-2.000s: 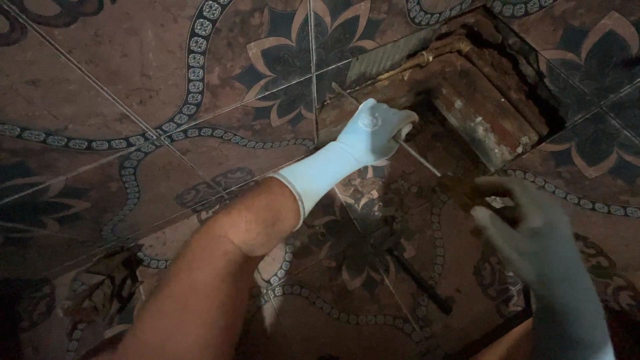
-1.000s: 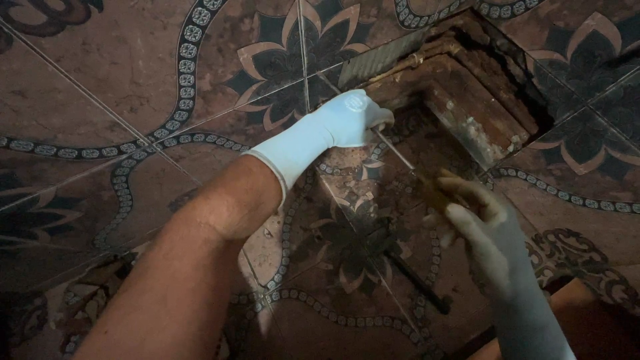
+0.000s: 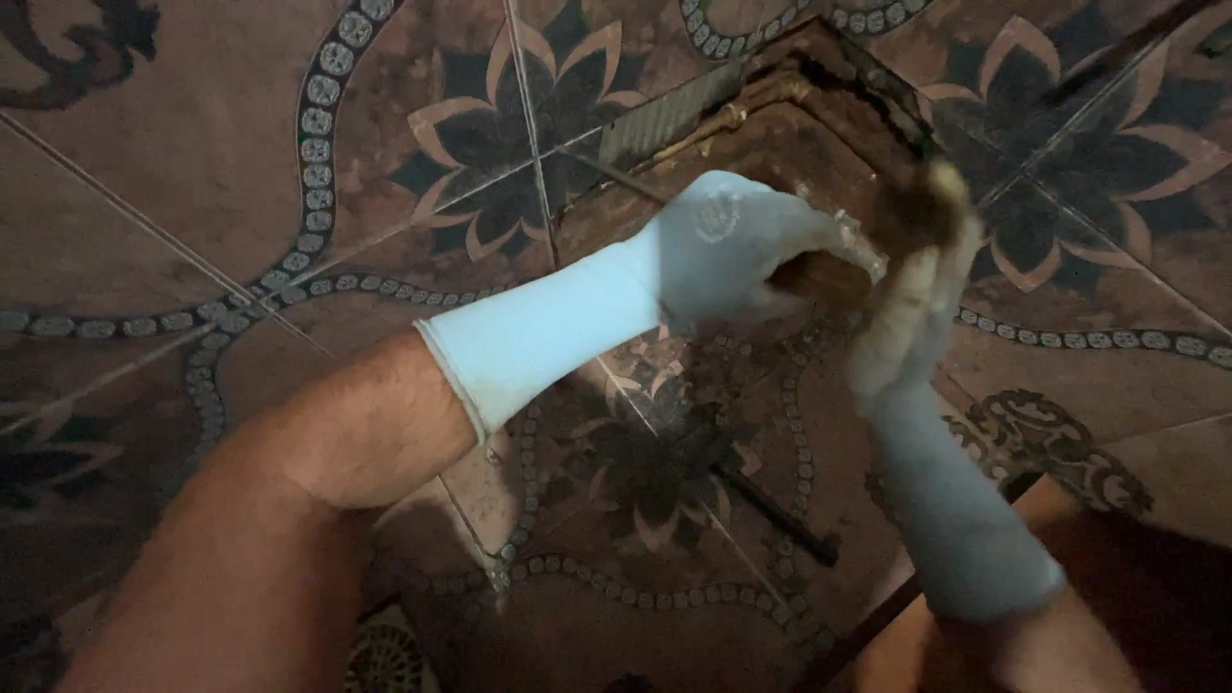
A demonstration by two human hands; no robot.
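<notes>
My left hand [image 3: 751, 241], in a white glove, is curled over the near edge of a rectangular hole [image 3: 847, 144] in the tiled floor. A thin metal rod [image 3: 621, 178] sticks out on its left side, held in the hand. Brown shows between its thumb and fingers; whether that is a handle or the hole is unclear. My right hand [image 3: 914, 289], gloved too and blurred, is raised beside the left fingertips at the hole's right corner. A dark brown patch shows at its fingers, too blurred to name or to tell if it is held.
A dark hammer-like tool [image 3: 775, 515] lies on the patterned floor tiles [image 3: 164, 192] below the hands. The hole has rough, brown, stepped walls and a ribbed grey strip [image 3: 669, 115] along its upper left edge. Part of a leg shows at the lower right.
My right hand has moved up to beside my left hand. It held the brown handle of a thin-shafted tool before; that shaft no longer shows between the hands.
</notes>
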